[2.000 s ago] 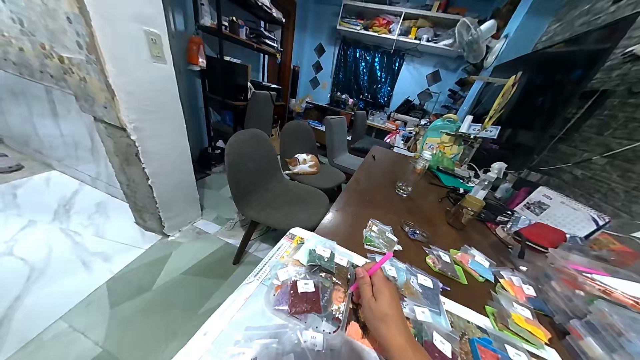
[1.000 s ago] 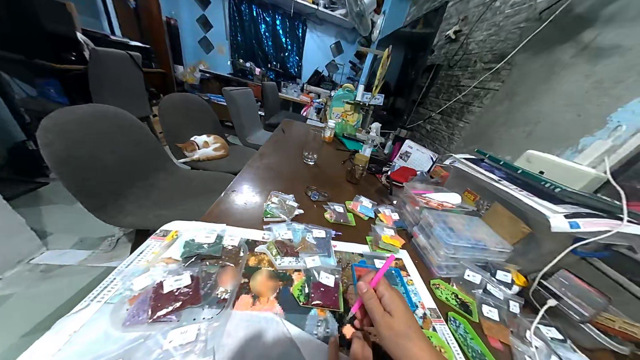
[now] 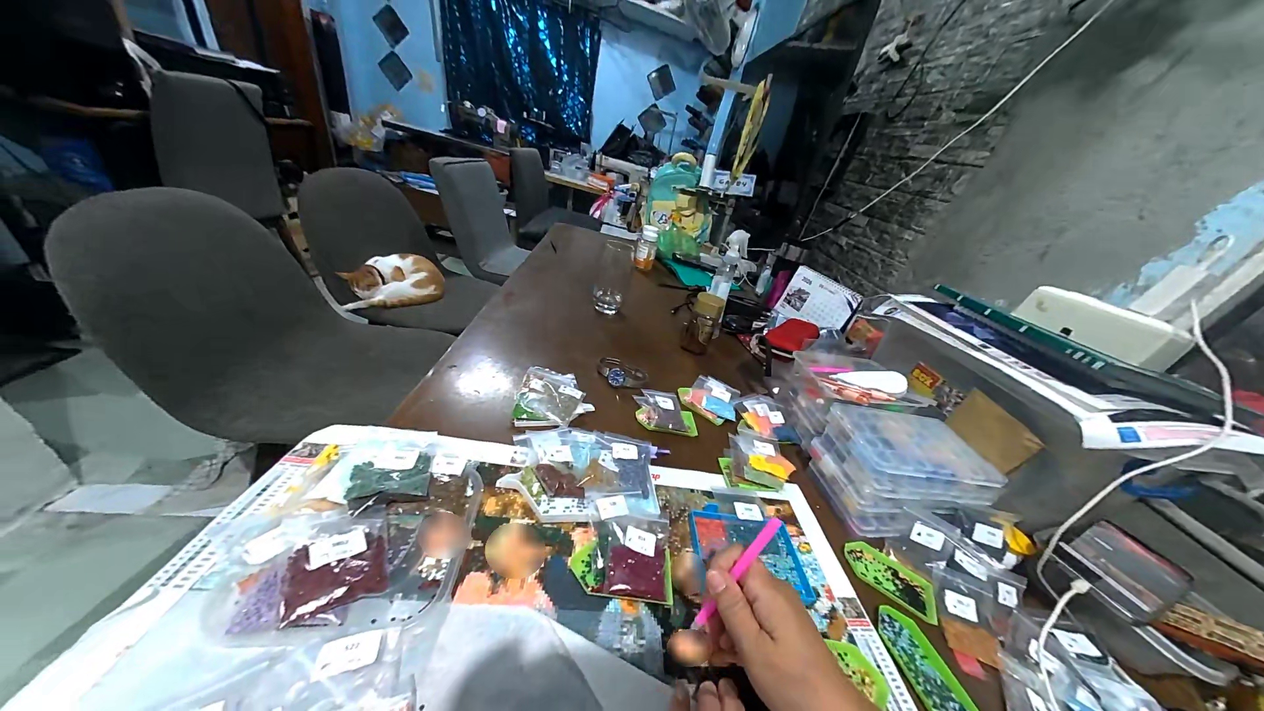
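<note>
My right hand (image 3: pixel 775 632) holds a pink pen-like applicator (image 3: pixel 739 571), its tip low over the diamond painting canvas (image 3: pixel 632 632). Only the fingertips of my left hand (image 3: pixel 706 696) show at the bottom edge, near the right hand; what they touch is hidden. A blue tray of light beads (image 3: pixel 765 553) lies just behind the right hand. Left of it, a bag of dark red beads (image 3: pixel 637 558) rests on a green tray. White backing paper (image 3: pixel 523 652) covers the lower canvas. A clear container at the left bears bags of dark red (image 3: pixel 336 578) and green beads (image 3: pixel 390 479).
Green bead trays (image 3: pixel 892 581) lie right of the canvas, beside small labelled bags and stacked clear plastic cases (image 3: pixel 904 464). Farther back on the brown table stand a drinking glass (image 3: pixel 609 286) and a wristwatch (image 3: pixel 622 373). A cat (image 3: pixel 400 279) lies on a grey chair.
The view has swung right since the oldest frame. My right hand, with the pink applicator, has come down from among the bags to the lower canvas; left fingertips now show beside it.
</note>
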